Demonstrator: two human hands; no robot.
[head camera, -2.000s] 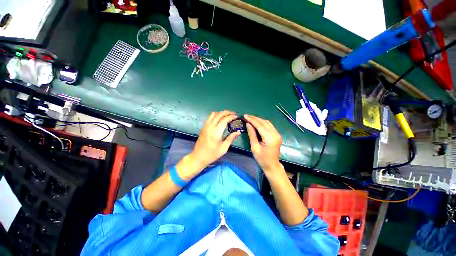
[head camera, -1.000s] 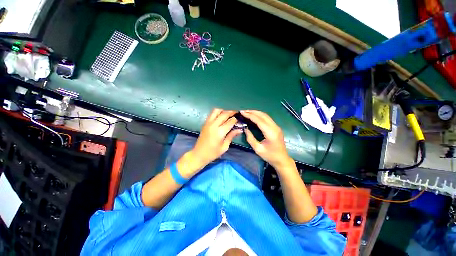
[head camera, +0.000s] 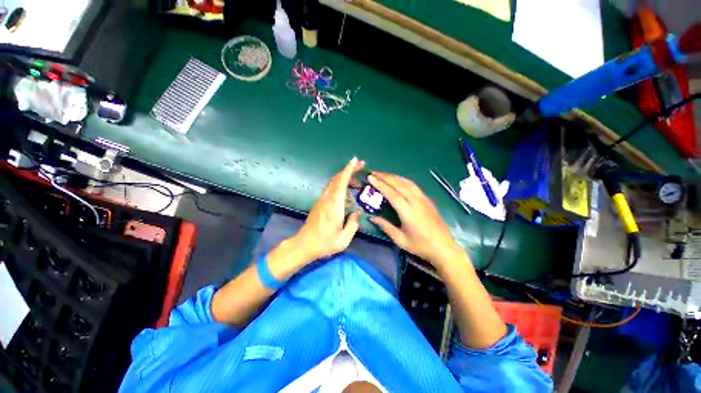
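A small dark device (head camera: 370, 199) with a white and pinkish patch on its upper face is between my hands at the bench's front edge. My right hand (head camera: 411, 215) is at its right side, with the fingers over its top edge and the thumb below it. My left hand (head camera: 332, 215) is at its left, thumb and fingers spread apart. A thin dark piece (head camera: 358, 183) shows by my left fingertips; whether my left hand holds it is unclear.
On the green bench (head camera: 254, 138) are a white marked card (head camera: 187, 95), a round dish (head camera: 246, 58), tangled wires (head camera: 310, 79), tweezers (head camera: 450, 191), a blue pen (head camera: 478, 170) on tissue, and a pale round pot (head camera: 485, 112). A soldering iron (head camera: 624, 211) is at right, a red tray (head camera: 530, 326) at lower right.
My hands have moved apart, and my left fingers have opened. The device now shows a white and pinkish patch where it looked dark before. The camera view has shifted slightly.
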